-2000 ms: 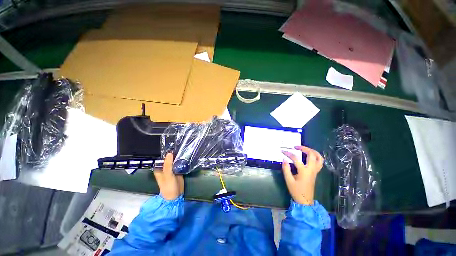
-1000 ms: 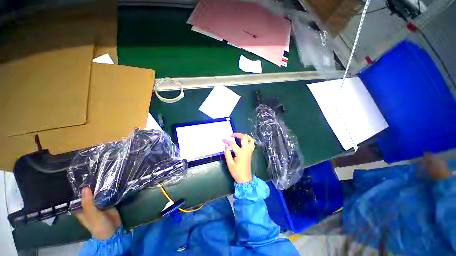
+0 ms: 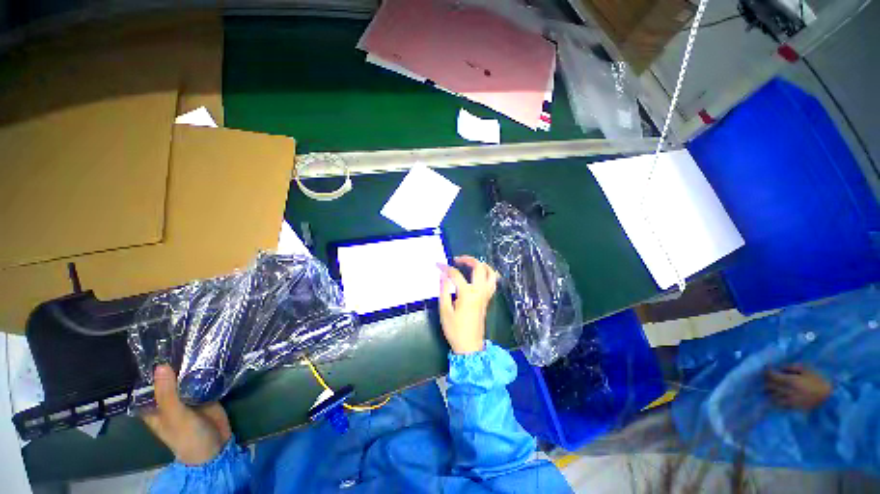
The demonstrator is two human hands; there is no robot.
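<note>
A black plastic unit [image 3: 72, 357] lies along the front edge of the bench at the left, its slotted strip towards me. A crinkled clear poly bag [image 3: 256, 323] covers its right part. My left hand [image 3: 188, 420] grips the unit's near edge, thumb on top at the bag; the fingers underneath are hidden. A tablet [image 3: 391, 275] with a bright white screen lies flat to the right of the unit. My right hand [image 3: 468, 304] is at the tablet's right edge, fingers apart and bent, fingertips at the screen, holding nothing.
Another bagged unit [image 3: 531, 289] lies right of the tablet. Cardboard sheets [image 3: 87, 183] are back left, a tape roll [image 3: 323, 177] behind the tablet, pink sheets [image 3: 463, 58] at the back. A blue bin [image 3: 598, 376] stands below the right edge. A person in blue [image 3: 801, 386] is at the right.
The view has swung right, bringing in the bin and the other person. My right fingers have shifted slightly on the screen. The other person's hand has moved lower. My left hand keeps its hold.
</note>
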